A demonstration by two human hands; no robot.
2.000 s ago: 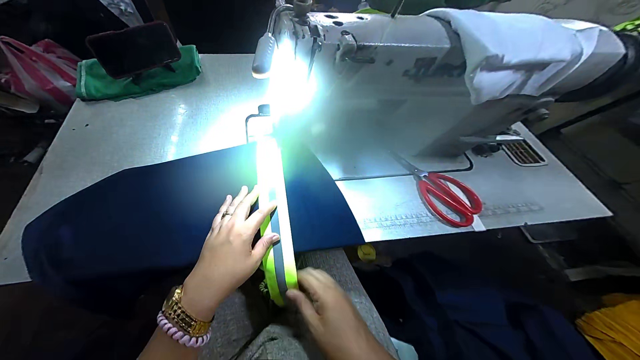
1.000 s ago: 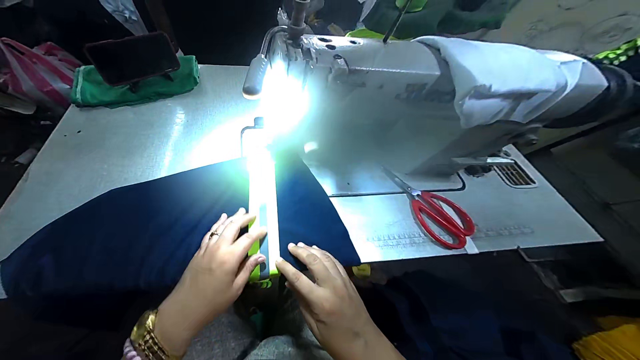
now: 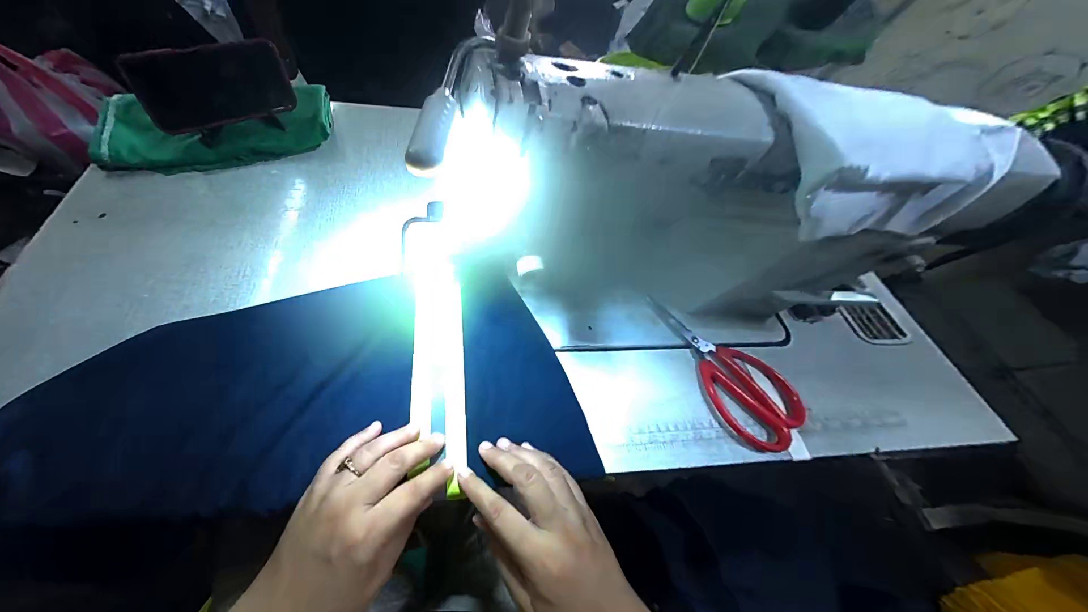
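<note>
Dark blue fabric (image 3: pixel 229 382) lies on the sewing machine's table, with a reflective tape strip with yellow-green edges (image 3: pixel 455 399) running along it toward the needle area. My left hand (image 3: pixel 365 501) rests on the fabric at the strip's left side, fingertips on its edge. On the strip's right, my right hand (image 3: pixel 544 527) presses the fabric, its index fingertip at the tape's lower end. Whether either hand pinches the cloth cannot be told. Glare from a lamp (image 3: pixel 431 132) hides the needle and presser foot of the industrial sewing machine (image 3: pixel 646 204).
Red-handled scissors (image 3: pixel 752 399) lie right of the fabric over a clear ruler (image 3: pixel 663 433). A phone (image 3: pixel 208 85) leans on a folded green cloth (image 3: pixel 297 136) at the back left. White cloth (image 3: pixel 901 161) drapes the machine. The table's front edge is close to my hands.
The right hand, blurred at the strip's lower end two seconds ago, now lies on the fabric beside it. The strip and fabric have moved toward the machine, with less strip showing below.
</note>
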